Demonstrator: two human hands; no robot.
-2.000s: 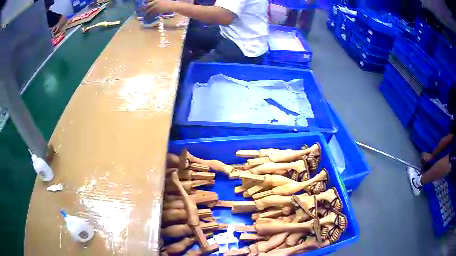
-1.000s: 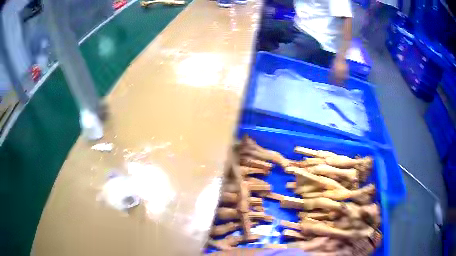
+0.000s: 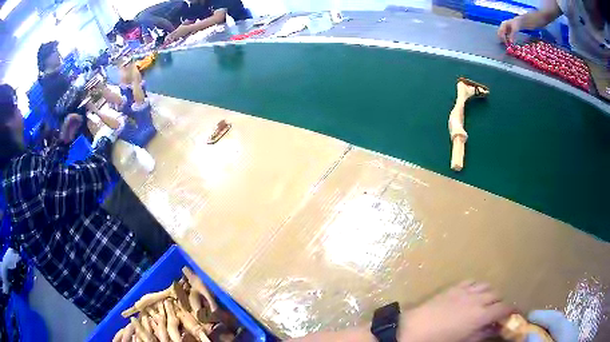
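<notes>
My bare left hand (image 3: 461,311), with a black watch at the wrist, reaches in from the bottom right over the bench. Its fingers are at one end of a tan leg piece (image 3: 516,325) and appear to grip it. My gloved right hand (image 3: 556,326), partly cut off by the bottom edge, is closed around the same piece from the right. The hands and the frame edge hide most of the piece, so its far end cannot be told.
A tan leg with a sandalled foot (image 3: 458,127) lies on the green belt (image 3: 321,83). A small brown piece (image 3: 219,131) and white bottle (image 3: 144,159) are on the bench (image 3: 267,200). A crate of legs (image 3: 148,291) stands bottom left. A person in plaid (image 3: 73,227) works at left.
The view has swung from the crates beside the bench to the bench and belt. Both my hands and a leg piece between them now show at the bottom right.
</notes>
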